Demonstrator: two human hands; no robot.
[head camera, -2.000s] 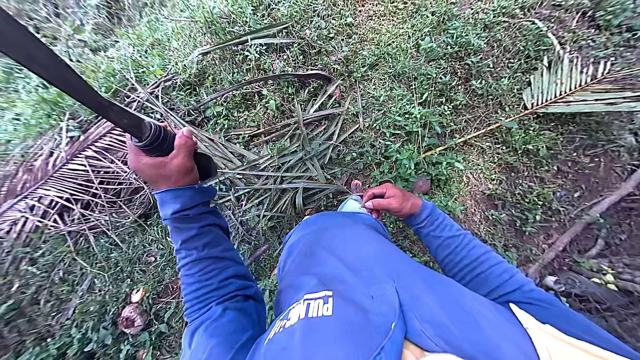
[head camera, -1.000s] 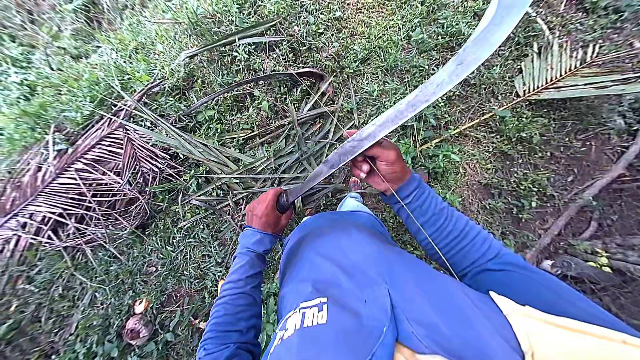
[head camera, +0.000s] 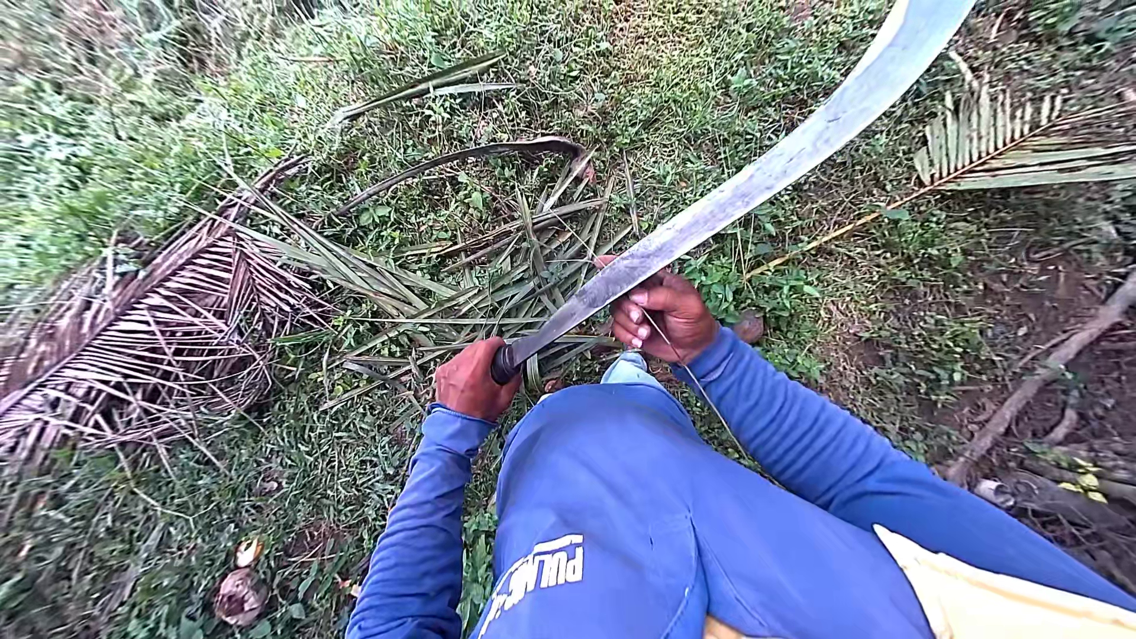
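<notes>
My left hand (head camera: 475, 380) grips the black handle of a long curved machete (head camera: 710, 210). Its steel blade rises from the handle to the upper right and runs out of the top of the view. Under the blade's lower part is my right hand (head camera: 664, 315), its fingers curled on a thin midrib strip of a palm leaflet (head camera: 710, 404), which trails down across my right sleeve. The blade hides some of the right fingers; whether they touch it I cannot tell.
Cut green palm leaflets (head camera: 524, 266) lie on the grass ahead of me. A dry brown frond (head camera: 133, 311) is at the left, a coconut husk (head camera: 240, 595) at the lower left. Another frond (head camera: 994, 151) lies at the upper right, a branch (head camera: 1047, 373) below it.
Two seconds ago the machete pointed to the upper left; now its blade crosses in front of my right hand. My right hand has moved up from near my foot with the strip.
</notes>
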